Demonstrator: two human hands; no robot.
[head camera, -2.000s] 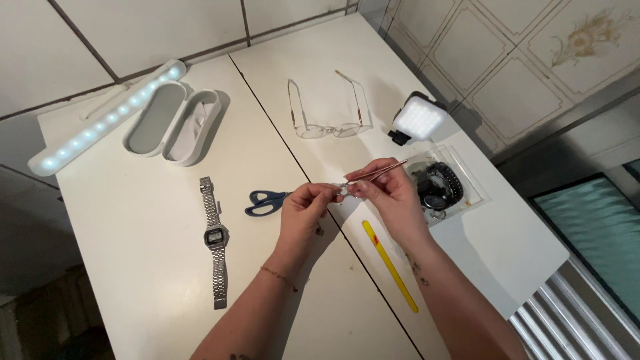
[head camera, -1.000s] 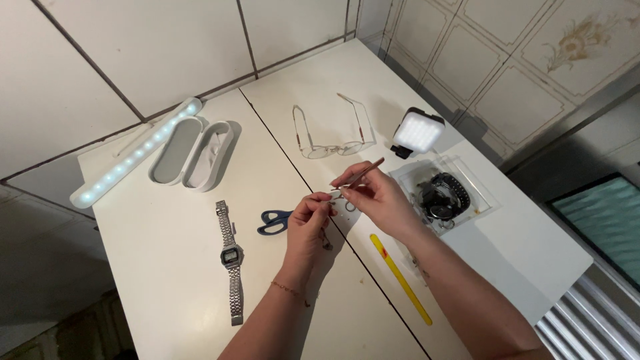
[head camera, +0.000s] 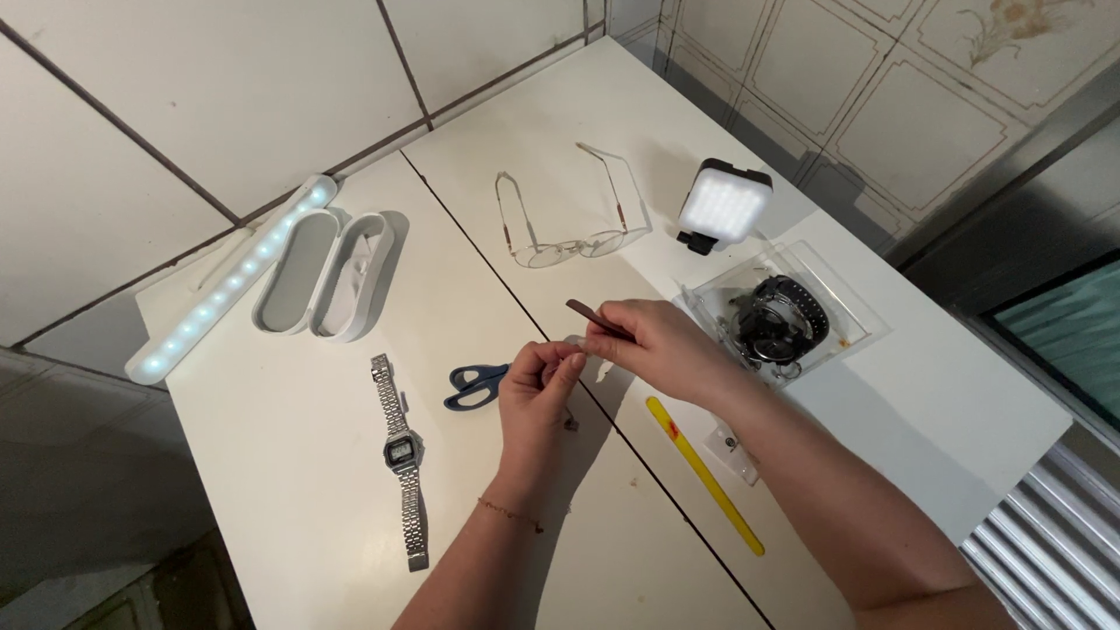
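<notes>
My left hand (head camera: 544, 385) pinches a small item between thumb and fingertips; the fingers hide most of it, so I cannot tell what it is. Close against it, my right hand (head camera: 652, 346) grips a slim dark reddish-brown tool (head camera: 599, 318), perhaps tweezers, whose upper end sticks out to the left. Blue-handled scissors (head camera: 473, 388) lie just left of my left hand, their blades hidden by it. A yellow stick (head camera: 705, 477) with a red mark rests below my right hand, beside a small clear packet (head camera: 731, 454).
A silver digital wristwatch (head camera: 400, 450) lies at left. Behind it are an open white glasses case (head camera: 354, 278) and a lit LED bar (head camera: 232, 278). Wire-framed eyeglasses (head camera: 569, 251) stand farther back. At right are a lit LED panel (head camera: 724, 206) and a clear tray (head camera: 836, 284) holding a black watch (head camera: 774, 324).
The slim tool in my right hand pointed up and to the right before; now its visible end points up and to the left. My left hand still pinches near the same spot.
</notes>
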